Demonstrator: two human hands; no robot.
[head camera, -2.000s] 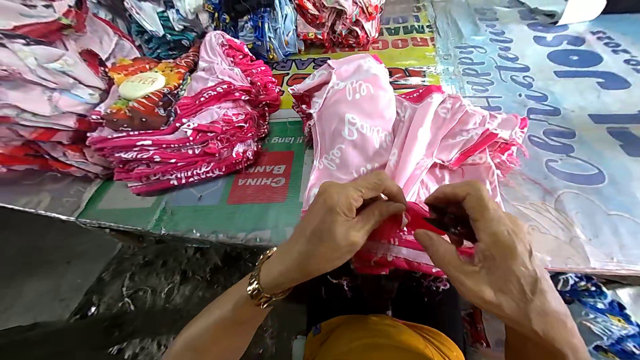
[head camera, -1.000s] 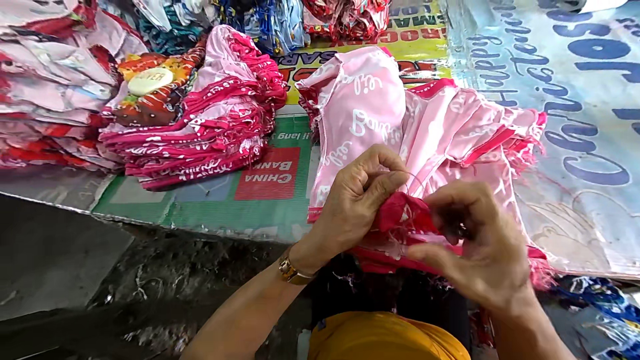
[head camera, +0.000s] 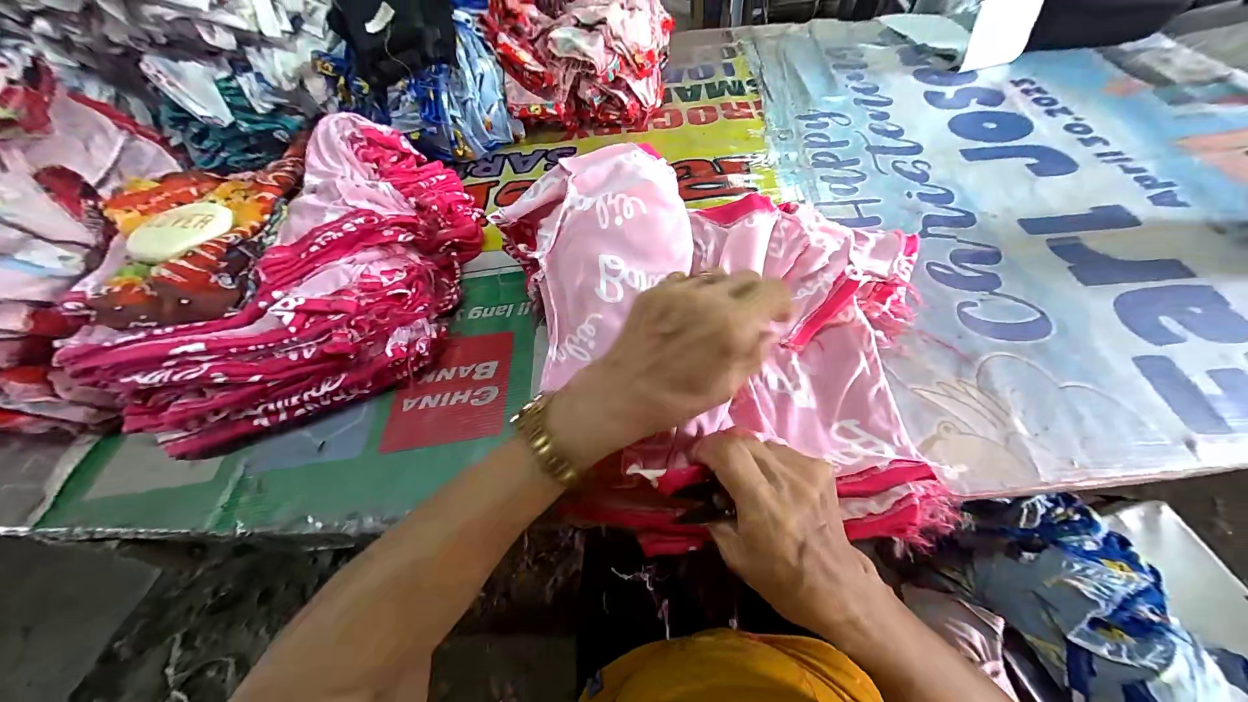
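Pink fabric pieces with white lettering and dark pink edging (head camera: 624, 234) lie in a loose pile before me, over the table's front edge. My left hand (head camera: 682, 341), with a gold-coloured watch at the wrist, is over the middle of this pile, blurred, its fingers bent; whether it pinches cloth cannot be made out. Lower down, my right hand (head camera: 770, 507) rests at the dark pink edging with a small dark tool, seemingly thread snips (head camera: 704, 502), held in its fingers. The blades are partly hidden.
A folded stack of similar pink pieces (head camera: 322, 292) stands at the left, with a patterned cloth bearing an oval patch (head camera: 180, 232) beside it. Bundles of red printed cloth (head camera: 595, 58) and blue cloth (head camera: 448, 97) lie behind. Blue printed fabric (head camera: 1082, 575) is below the table edge at right.
My hands were together at a dark pink edge; now they are apart. The left hand has moved up over the pile, while the right is lower, at the front edging.
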